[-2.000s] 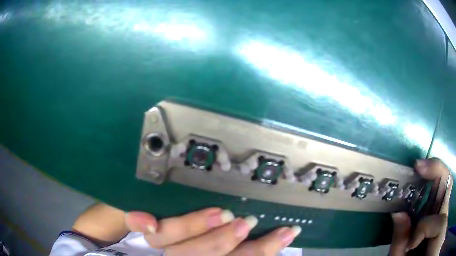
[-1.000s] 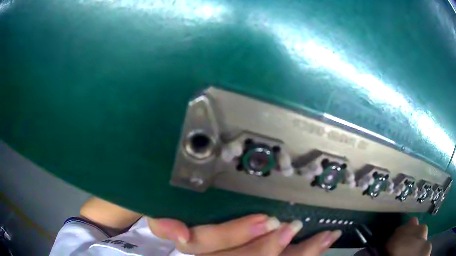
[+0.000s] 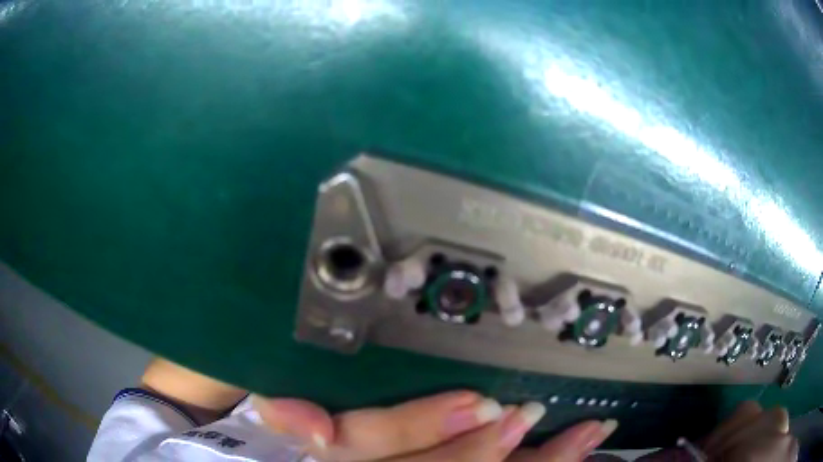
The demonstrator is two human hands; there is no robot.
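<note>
A grey-beige metal carrier bar (image 3: 541,230) lies slanting across the green surface, its end hole (image 3: 343,262) at the left. Several dark components with green rings sit along it; the nearest is a seated component (image 3: 457,295) between pale knobs. Below the bar, a short row of tiny white dots (image 3: 596,402) shows on a faint clear sheet. My left hand (image 3: 424,429) is at the bottom edge, fingertips by the sheet, holding nothing visible. My right hand (image 3: 753,437) is low at the right, partly cut off, with blurred tweezers (image 3: 692,448) at its fingers.
The glossy green surface (image 3: 180,162) has bright glare bands. Another faint clear rectangle with a dot grid (image 3: 663,212) lies behind the bar. Grey floor with a yellow line (image 3: 36,370) shows beyond the lower-left edge.
My right hand has let go of the bar's far end and moved down with the tweezers. The bar sits further right in view than at first. Fewer white dots show in the row.
</note>
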